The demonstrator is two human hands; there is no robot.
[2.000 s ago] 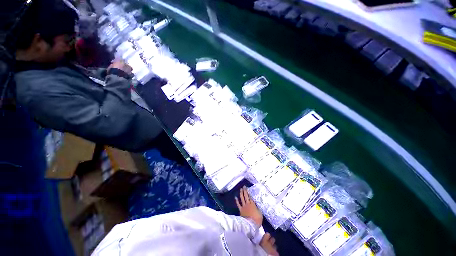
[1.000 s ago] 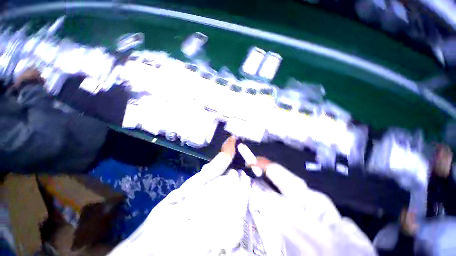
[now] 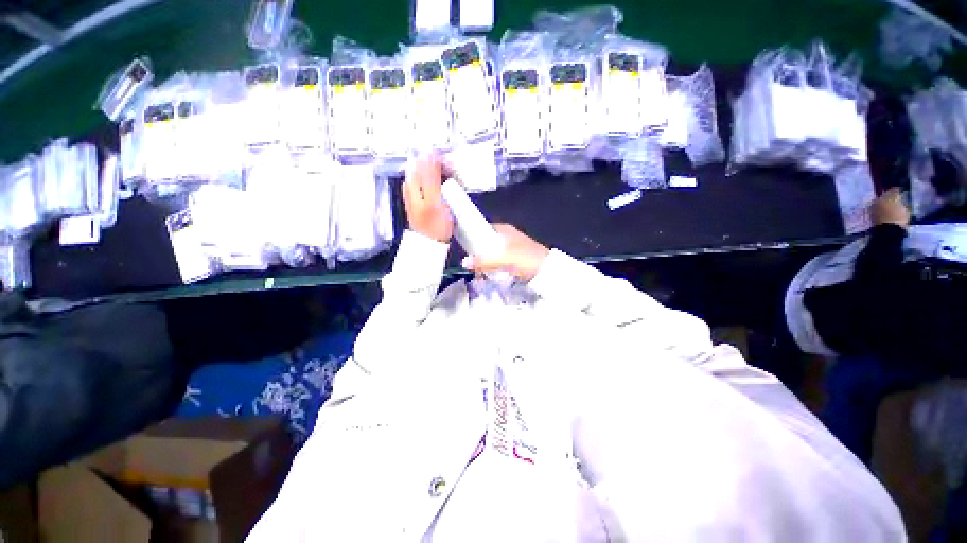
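A narrow-looking white phone case [image 3: 474,225] is tilted between my hands, in front of my chest. My right hand [image 3: 512,255] is closed around its lower end. My left hand [image 3: 426,199] lies along its upper left side, fingers pointing away from me and touching it. The case's face is too bright to read. Behind my hands lies a long row of bagged cases [image 3: 521,109] with yellow bands and black camera prints. A dense pile of stacked cases [image 3: 286,217] sits left of my hands.
Two small white slips [image 3: 626,199] lie on the black bench [image 3: 732,212]. Another bagged pile [image 3: 816,122] is at the right, near a person's hand [image 3: 890,208]. Another person's dark sleeve [image 3: 85,361] is at left. Open cartons [image 3: 95,498] and blue littered sheeting stand below.
The view has swung right to face the bench squarely. My left hand was flat on the bench two seconds ago; both hands are now raised together at the white case.
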